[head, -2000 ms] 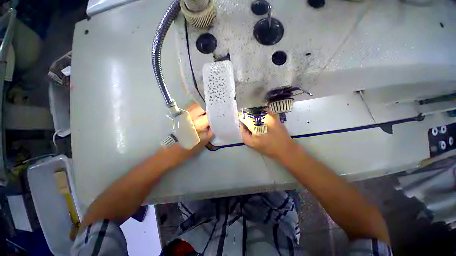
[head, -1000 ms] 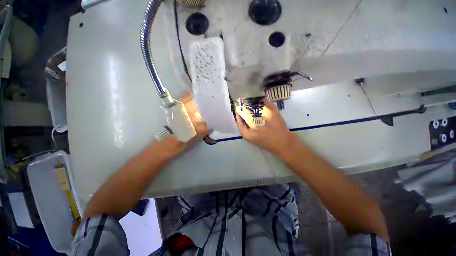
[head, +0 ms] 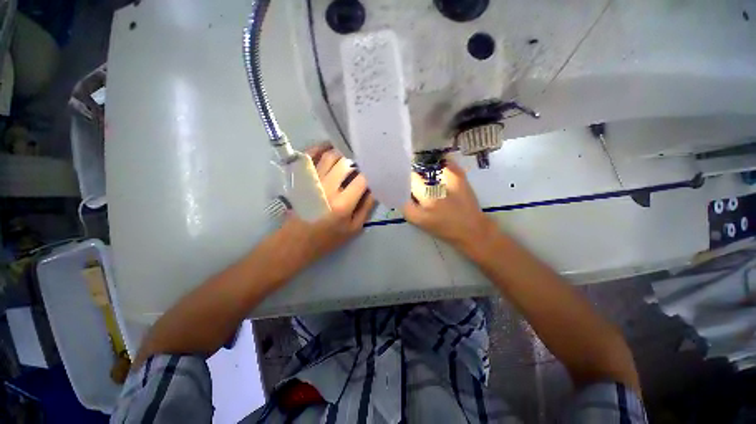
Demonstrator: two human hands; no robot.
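The white sewing machine head fills the upper part of the view. Its long speckled white cover hides the needle area between my hands. My left hand is left of the cover, partly behind the lamp head, with bent fingers and a small dark thing at the fingertips. My right hand is right of the cover, beside the ribbed tension dial, its fingertips hidden by the cover and metal parts. No workpiece shows clearly; what either hand holds cannot be told.
The pale table curves below the machine. A silver gooseneck stands at left. A white bin holds a yellow-brown item at lower left. A black switch box is at the right edge, above a grey-white cloth pile.
The camera view has shifted, so the machine sits higher. My left hand has turned, and its fingers now show more clearly beside the cover. My right hand stays by the needle area.
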